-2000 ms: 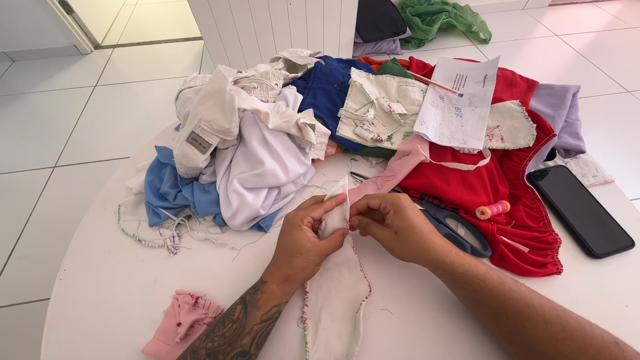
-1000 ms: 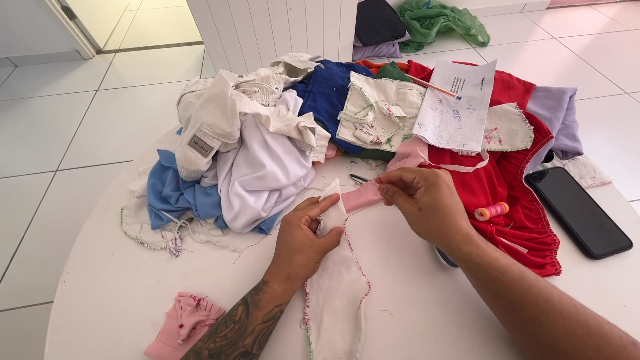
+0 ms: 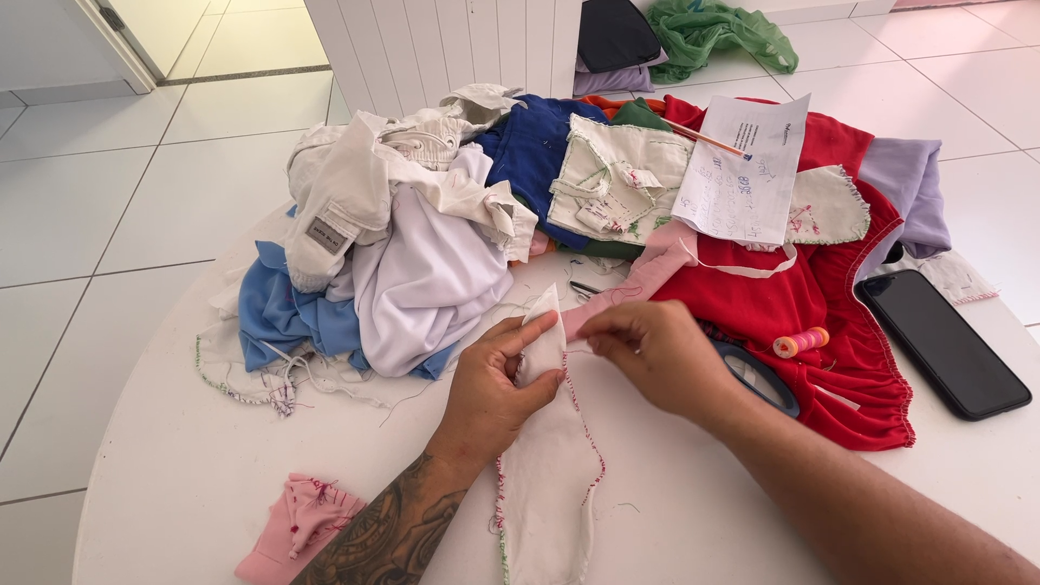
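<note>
My left hand [image 3: 505,378] grips the upper part of a long white cloth strip [image 3: 543,479] between thumb and fingers. Red and green stitches run along the strip's edges, and its lower end leaves the view. My right hand [image 3: 650,353] is just right of the strip, thumb and forefinger pinched together. A red thread [image 3: 578,351] runs from the strip's right edge to those fingers; a needle cannot be made out. Behind the right hand lies a pink cloth band [image 3: 642,276]. Dark-handled scissors [image 3: 760,378] lie partly under the right wrist, beside a spool of pink thread [image 3: 800,342].
White garments [image 3: 349,195], a blue cloth [image 3: 276,317] and a red garment [image 3: 764,301] are heaped on the round white table [image 3: 171,455]. A written paper [image 3: 743,171] and a pencil [image 3: 707,140] rest on top. A phone [image 3: 942,345] lies right, a stitched pink scrap [image 3: 296,528] front left.
One second ago my right hand was farther up, over the pink band; it is now lower, closer to the strip's right edge. My left hand keeps its hold on the strip.
</note>
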